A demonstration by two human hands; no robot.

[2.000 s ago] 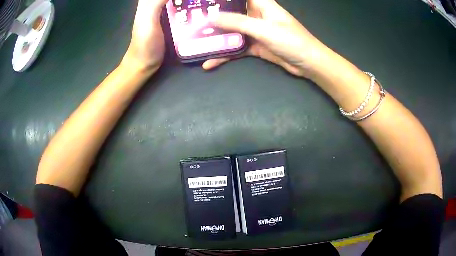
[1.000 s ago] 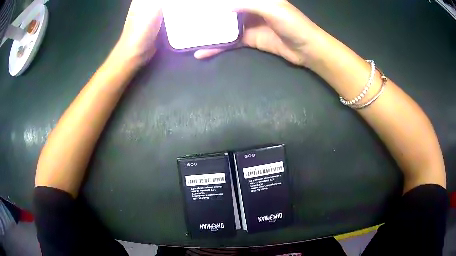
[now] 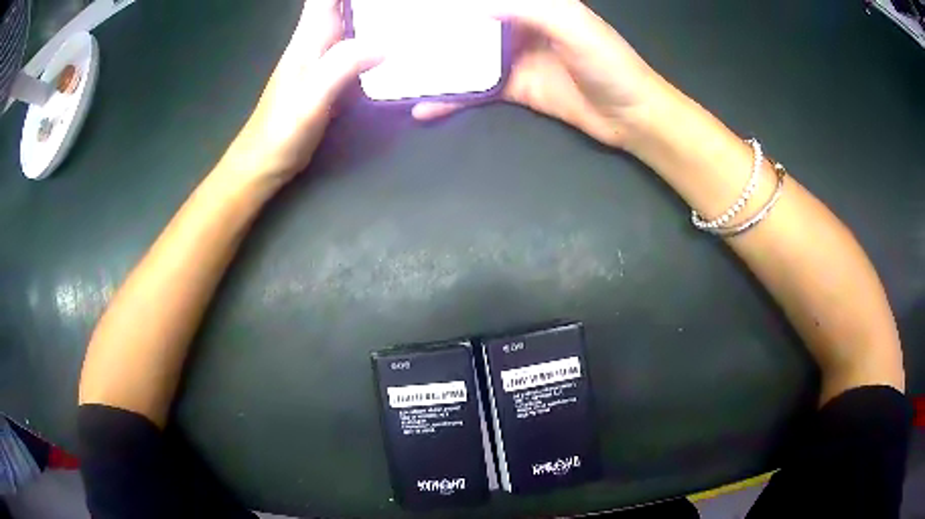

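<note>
A personal smartphone with a dark purple rim and a glaring white screen is at the top edge, partly cut off. My left hand holds its left side, the thumb over the screen's edge. My right hand holds its right side, with fingers under the lower edge. Two black battery packs lie side by side near the bench's front edge, each with a pale label strip and white print. A thin pale edge shows between them. Neither hand touches them.
The dark green bench top curves across the view. A desk fan's round white base stands at the upper left, with part of its grille at the edge. A bright, unclear object is cut off at the upper right corner.
The phone's screen went from pink with icons to glaring white. My left thumb has moved onto the screen's left edge. The battery packs appear slightly lower in view.
</note>
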